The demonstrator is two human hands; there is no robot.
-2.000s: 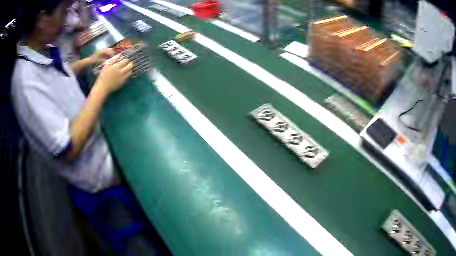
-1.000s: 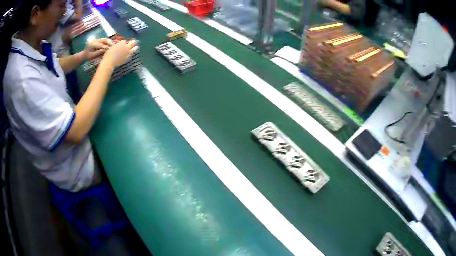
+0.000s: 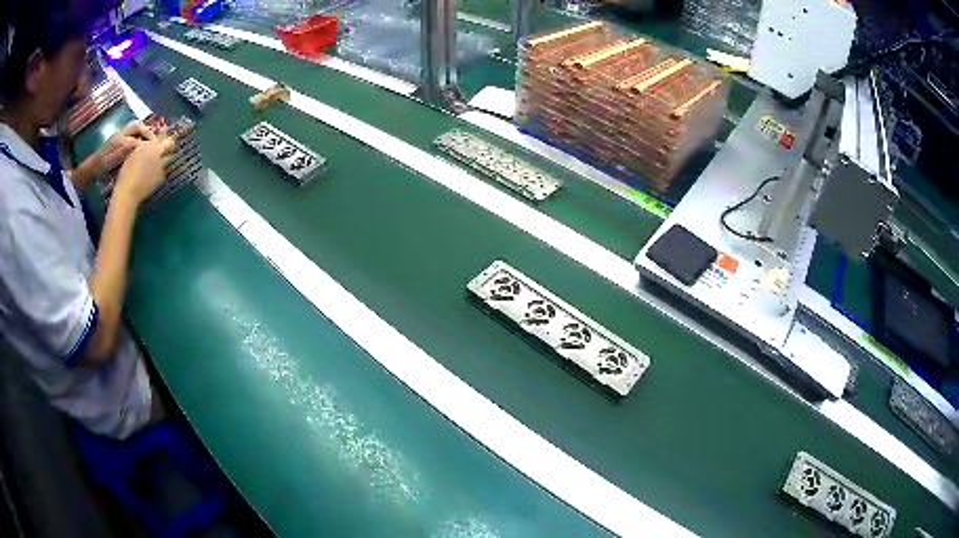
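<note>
Neither of my hands is in the picture. A silver-grey four-port metal housing [image 3: 558, 327] lies on the dark green conveyor belt in front of me, its four dark round openings facing up. Another such housing [image 3: 838, 496] lies at the lower right, near the picture's edge. A third housing [image 3: 283, 152] lies farther up the belt, with a small brass-coloured block [image 3: 270, 97] beyond it. A flat grey perforated bar [image 3: 498, 165] lies beyond the white strip.
A seated person [image 3: 63, 252] at the left handles a housing stack [image 3: 174, 168] on the glossy green bench [image 3: 263, 389]. Across the belt stand stacked copper-brown plates [image 3: 620, 105], a white bench machine [image 3: 736, 210] with a black pad [image 3: 681, 254], and a red bin [image 3: 309, 36].
The view has shifted, so the person, plates and red bin sit farther left in the picture and more of the machine shows. The lower-right housing shows more fully.
</note>
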